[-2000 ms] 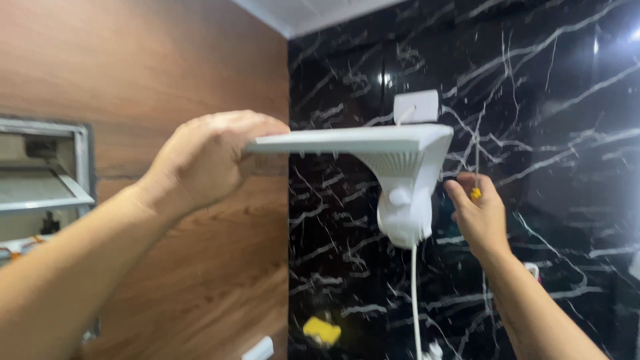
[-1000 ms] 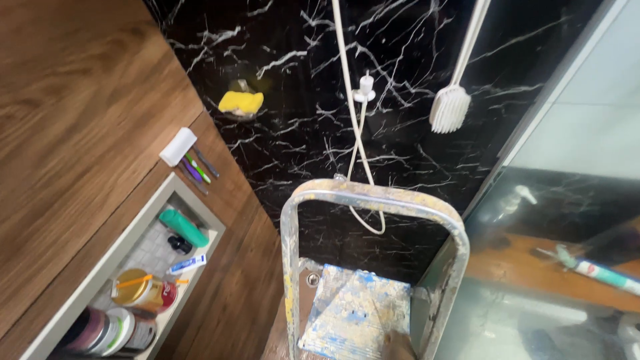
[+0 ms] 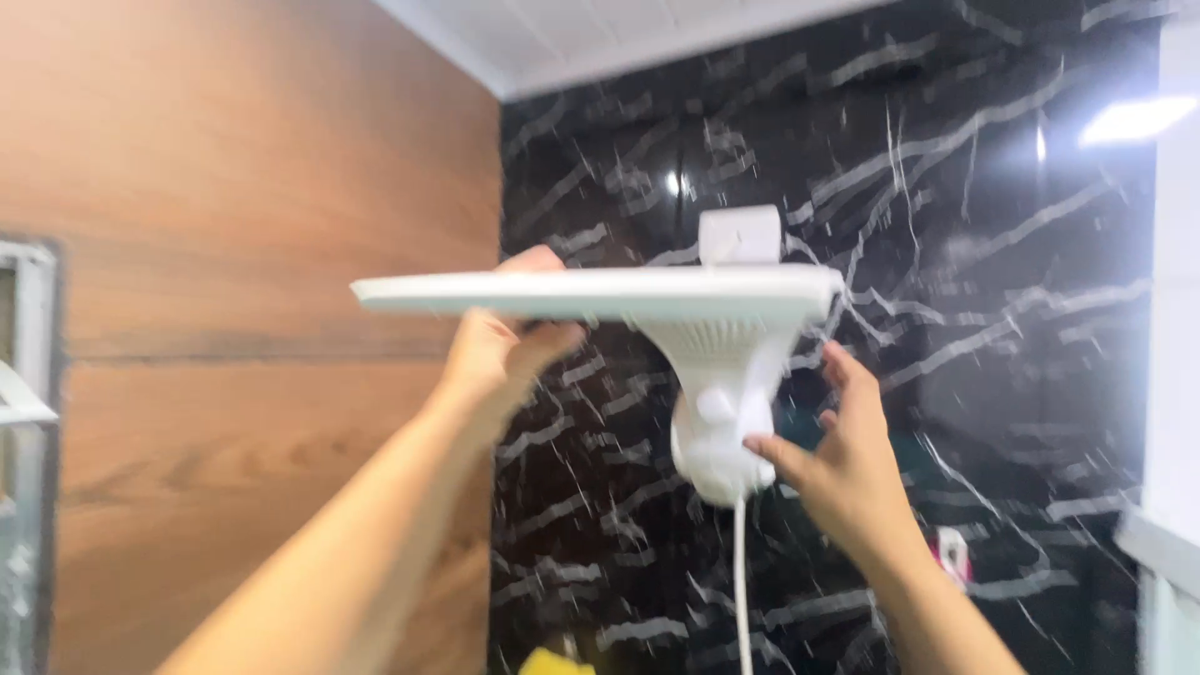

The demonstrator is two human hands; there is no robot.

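A white electric shower unit point(image 3: 717, 375) with a wide flat head stands out from the black marble-patterned wall. Around the outer part of its flat head my left hand point(image 3: 511, 328) is closed, fingers above and thumb below. Beside the round lower body is my right hand point(image 3: 834, 422), fingers spread, its thumb at the body's right edge; contact is unclear in the blur. A white hose point(image 3: 742, 581) hangs from the underside. Just above the unit sits a white box point(image 3: 740, 234) on the wall.
Wood-look wall panelling point(image 3: 281, 375) meets the marble-patterned wall at left. A metal-framed window point(image 3: 33, 422) is at the far left. Below are a yellow sponge-like item point(image 3: 555, 662) and a small white and pink item point(image 3: 951, 555). The white ceiling point(image 3: 581, 37) is overhead.
The view has swung up from a paint-spattered ladder to the shower unit. Compared with two seconds ago, my right hand no longer holds the yellow-and-dark tool seen there.
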